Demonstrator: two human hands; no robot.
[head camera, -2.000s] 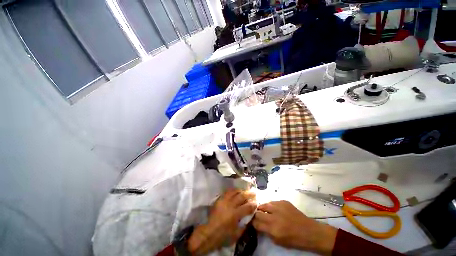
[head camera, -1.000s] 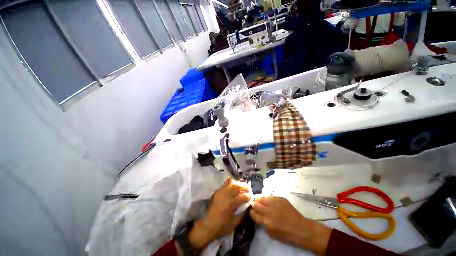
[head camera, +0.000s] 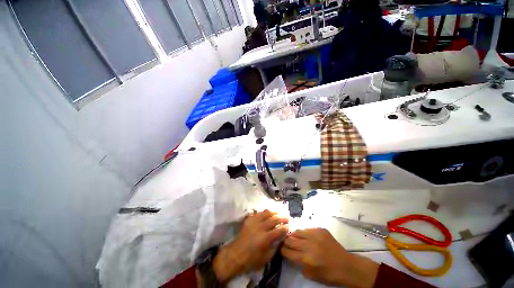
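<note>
The large white cloth (head camera: 163, 236) spreads left of the needle, with a short dark slit (head camera: 139, 210) on its left part. A dark fabric piece (head camera: 272, 271) hangs down between my hands. My left hand (head camera: 253, 243) presses on the cloth beside the brightly lit needle area, fingers bent. My right hand (head camera: 315, 253) holds the work just right of it, fingertips together near the presser foot (head camera: 295, 206). Glare and my fingers hide the needle point and the seam.
Scissors (head camera: 420, 243) with red and orange loops lie right of my hands. A black phone (head camera: 496, 250) is at the right edge. A checked scrap (head camera: 344, 152) hangs on the machine head. Blue crates (head camera: 217, 98) stand behind. A person in dark clothing (head camera: 366, 42) is at the back.
The camera view has shifted slightly. My hands remain at the needle, and the white cloth at the left has shifted slightly with more folds near my left hand.
</note>
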